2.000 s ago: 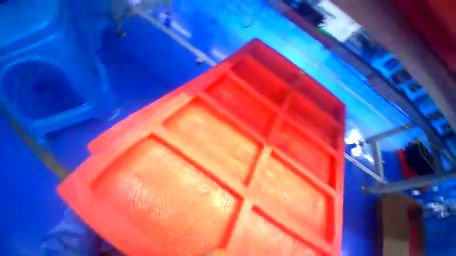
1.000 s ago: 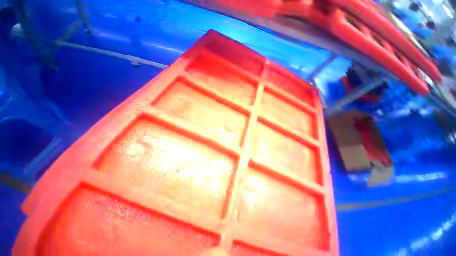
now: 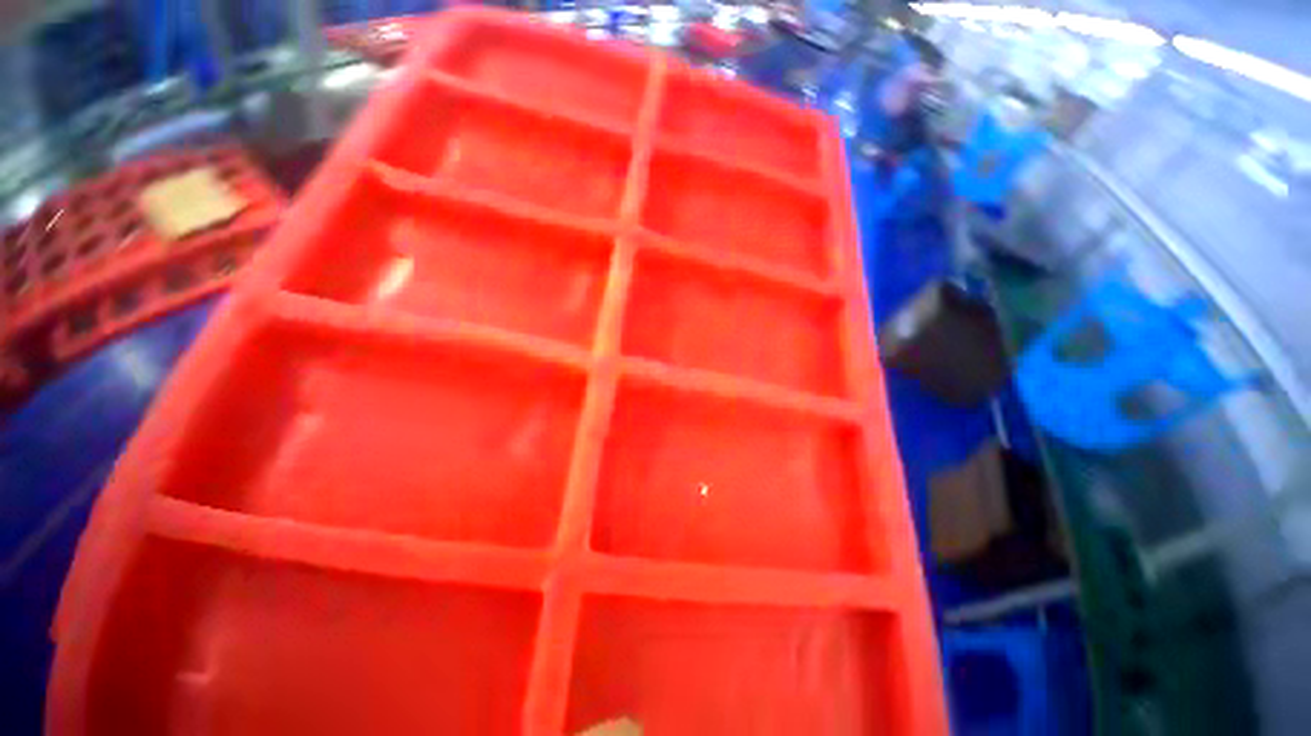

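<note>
A large red divided parts tray [image 3: 590,377] fills the middle of the view, with two rows of shallow pockets. The pockets that show are empty. It is tilted, with its far end near the top edge and its near end cut off by the bottom edge. A small yellowish patch shows at the bottom edge on the tray; I cannot tell what it is. Neither of my hands is in the picture.
A red perforated basket [image 3: 108,259] with a tan piece on it stands at the left. At the right are a brown carton [image 3: 942,342], another carton [image 3: 972,503], blue plastic stools [image 3: 1129,367] and a green bench edge. People show blurred at the far back.
The view has turned and risen toward the hall. The tray stays in front of me, now more upright in view. The basket and blue stools on the right have come into view.
</note>
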